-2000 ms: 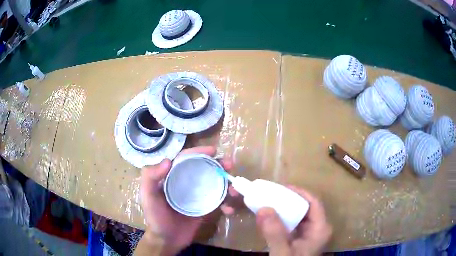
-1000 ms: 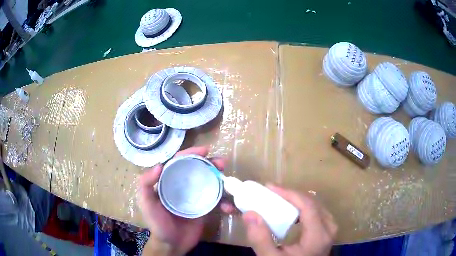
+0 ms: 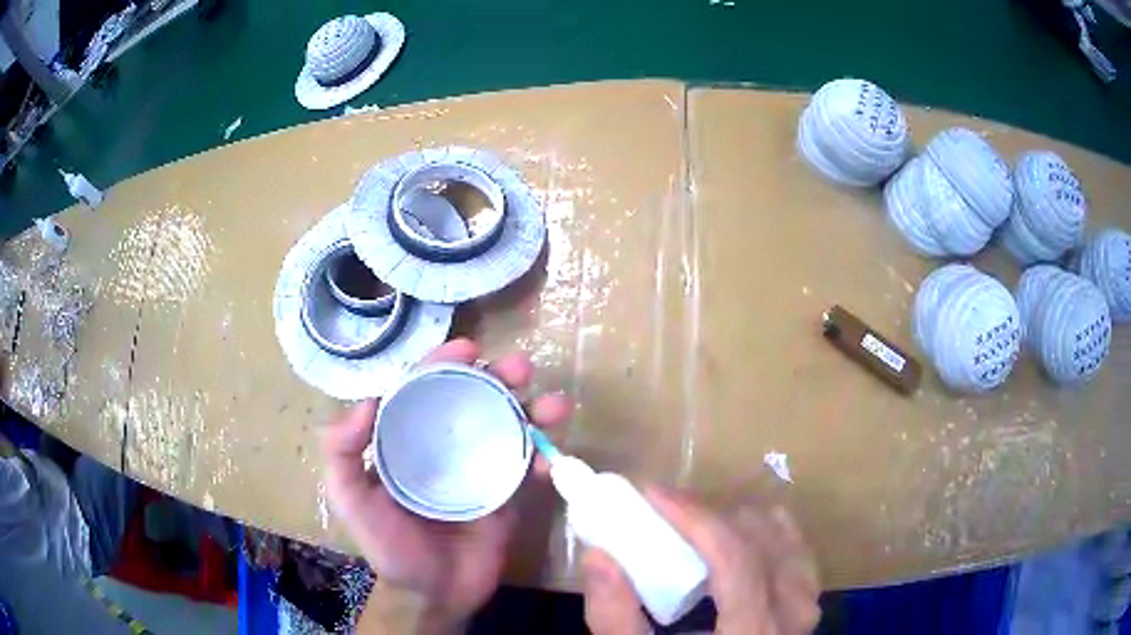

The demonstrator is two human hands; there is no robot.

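My left hand (image 3: 422, 533) holds a hat crown (image 3: 449, 444) with its open side up, fingers around its outside. My right hand (image 3: 707, 558) holds a white glue bottle (image 3: 630, 536), tilted, its thin green-blue nozzle at the crown's right rim. Whether glue comes out cannot be told. Two hat brims with raised grey collars lie just beyond my left hand; the upper brim (image 3: 518, 236) overlaps the lower brim (image 3: 298, 325). Several hat crowns (image 3: 967, 325) lie dome up at the right.
A brown lighter (image 3: 868, 350) lies left of the crowns. A white scrap (image 3: 778, 465) lies nearer me. An assembled hat (image 3: 341, 52) stands on the green belt (image 3: 558, 44) behind the cardboard-covered bench. Two small white bottles (image 3: 82, 189) are at the far left. A blue crate edge shows below.
The assembled hat has moved left along the belt. The nozzle has shifted from inside the crown's rim to its right edge. The white scrap now shows on the bench. The view has shifted slightly.
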